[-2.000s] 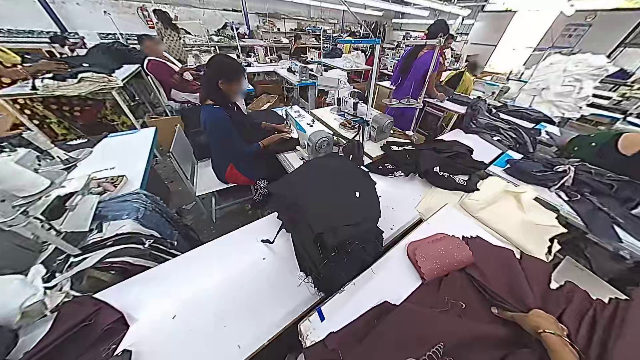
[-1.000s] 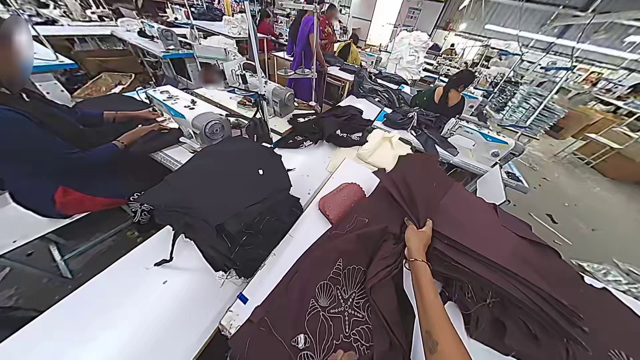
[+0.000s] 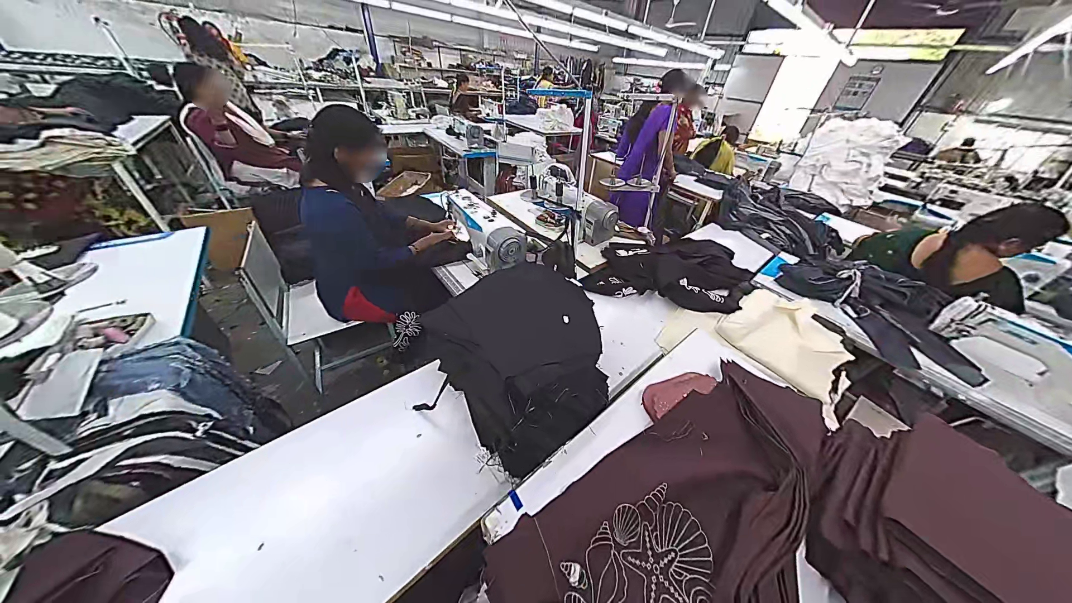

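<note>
Neither of my hands shows in the head view now. Maroon fabric panels [image 3: 712, 469] lie stacked at the lower right, the upper one embroidered with a starfish and seashells [image 3: 657, 548] in pale thread. A second pile of maroon panels [image 3: 971, 502] spreads to the right of them. Partly covered by the upper panel's back edge is a pinkish-red textured item [image 3: 677, 394]. To the left, a heap of black fabric [image 3: 528, 343] with frayed threads rests over the white table. Cream fabric [image 3: 783, 335] lies behind the maroon stack.
A white tabletop [image 3: 335, 494] extends at lower left, with maroon cloth [image 3: 84, 569] on its corner. A co-worker [image 3: 360, 226] sits at a sewing machine [image 3: 486, 234]; another co-worker [image 3: 955, 251] sits at the right. Piled denim and striped fabric [image 3: 159, 419] stand at the left.
The hand that gripped the maroon fabric a second ago is out of view. The maroon panel now covers part of the pinkish-red item. The view has swung left.
</note>
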